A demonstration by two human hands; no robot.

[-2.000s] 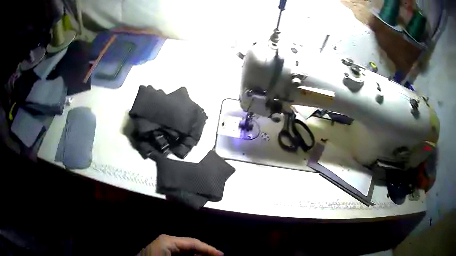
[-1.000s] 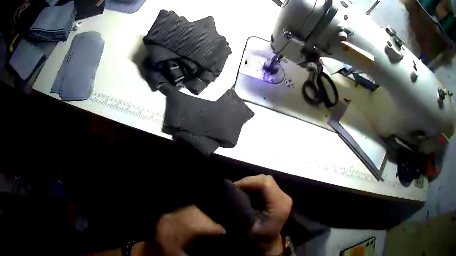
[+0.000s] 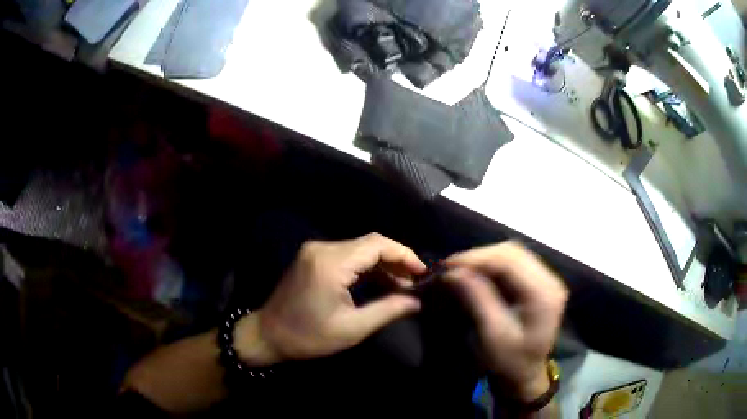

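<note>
My left hand (image 3: 340, 295), with a dark beaded bracelet at the wrist, and my right hand (image 3: 512, 307), slightly blurred, meet over the dark lap. Their fingertips pinch a small dark cloth piece (image 3: 427, 277) between them. Its outline is hard to tell against the black clothing. Dark grey textured pieces (image 3: 434, 135) lie at the table's front edge, partly overhanging it. A looser pile of dark grey pieces (image 3: 409, 37) lies just behind them.
Pale grey-blue pieces (image 3: 199, 37) lie at the table's left. The sewing machine (image 3: 696, 82) stands at right, with black-handled scissors (image 3: 616, 114) and an angled bar (image 3: 659, 225) nearby. A phone (image 3: 616, 401) lies lower right. The dark table edge (image 3: 598, 286) runs before my hands.
The view has shifted down and left, so table things appear higher and further right. Both hands have come fingertip to fingertip on the dark piece, which shows much less than before.
</note>
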